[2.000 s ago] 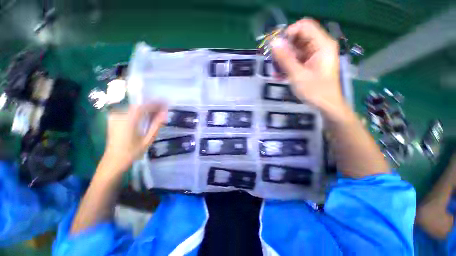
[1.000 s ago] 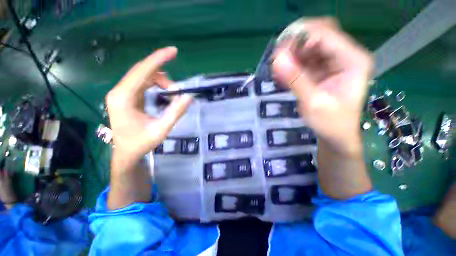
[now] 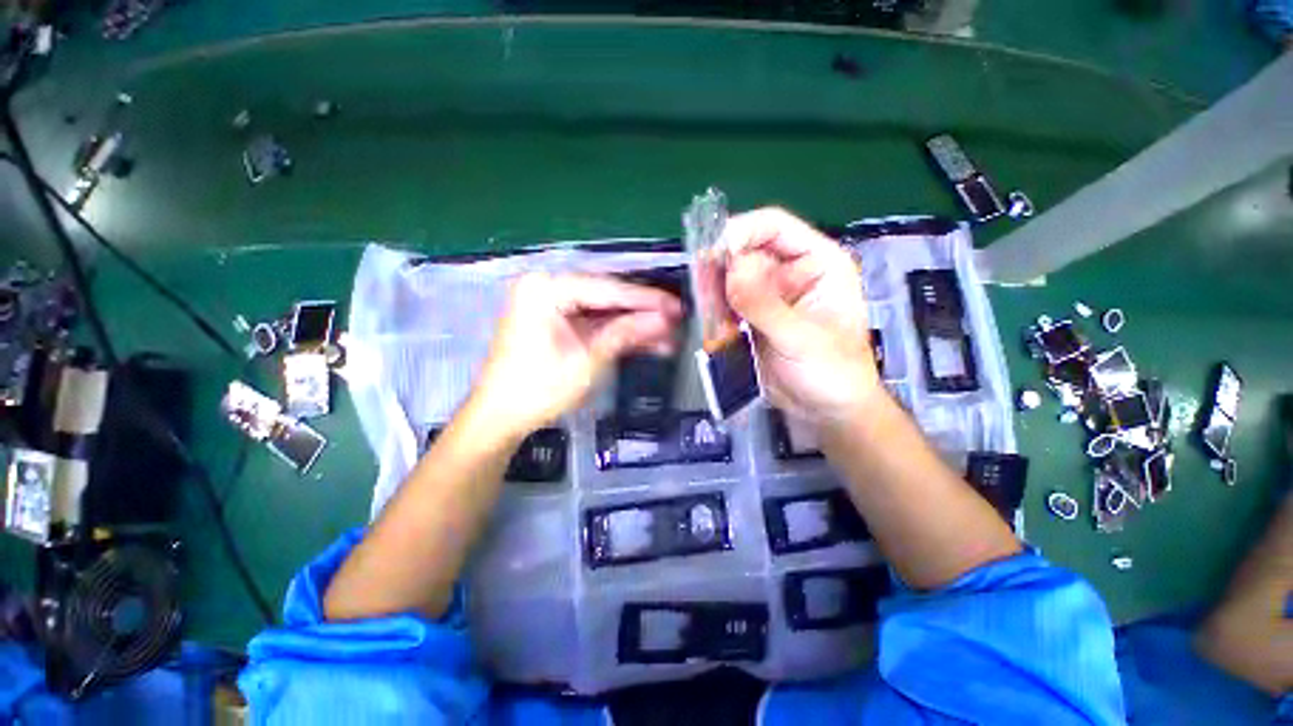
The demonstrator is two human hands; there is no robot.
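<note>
My left hand [image 3: 560,348] holds a black phone housing [image 3: 647,380], blurred and hanging below its fingertips over the tray. My right hand [image 3: 801,305] pinches a silvery main board [image 3: 705,241]. A small display [image 3: 732,375] with a bright white edge hangs from the board's lower end by a short orange flex cable [image 3: 723,338]. Board and housing are close together; whether they touch is unclear. The whitish pocketed tray [image 3: 518,525] lies in front of me with several black housings [image 3: 658,528] in it. My forearms cover part of it.
Loose board-and-screen assemblies [image 3: 1127,411] and small rings lie right of the tray, a smaller group [image 3: 306,380] at left. A partly assembled phone [image 3: 964,176] lies beyond the tray near the grey post [image 3: 1134,185]. A black fan [image 3: 121,603] is at lower left. Another person's arm [image 3: 1255,624] shows at right.
My hands have come together over the tray. The housing at my left hand has turned from sideways to hanging down. The board in my right hand now stands upright with its display below.
</note>
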